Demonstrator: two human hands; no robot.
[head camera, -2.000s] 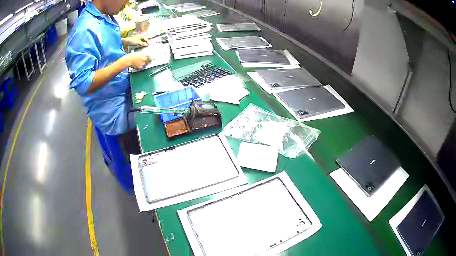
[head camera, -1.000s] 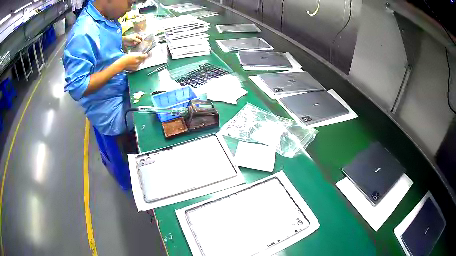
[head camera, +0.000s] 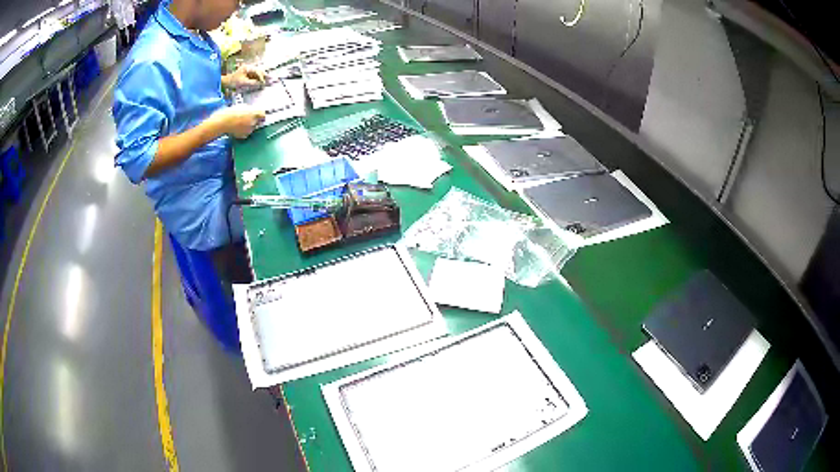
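Observation:
Neither of my hands is in view. A thin dark frame with a pale centre (head camera: 456, 401) lies on a white sheet nearest me, cut off by the bottom edge. A second such frame (head camera: 341, 309) lies on its own white sheet just beyond, at the left bench edge. A white pad (head camera: 467, 285) lies to the right of the second frame, beside a crumpled clear plastic bag (head camera: 497, 235). A soldering iron stand (head camera: 368, 212) with a brown tray is beyond the second frame.
The dark green conveyor (head camera: 612, 277) on the right carries grey tablets (head camera: 702, 327) on white sheets. A light blue bin (head camera: 318, 180) and rows of small black parts (head camera: 368, 135) are farther up the bench. A person in blue (head camera: 184, 120) works at the left side, near stacked white sheets (head camera: 343, 74).
The tablets on the conveyor have shifted toward the lower right. The seated person's hands have moved over the work in front of them. The two frames stay on the bench.

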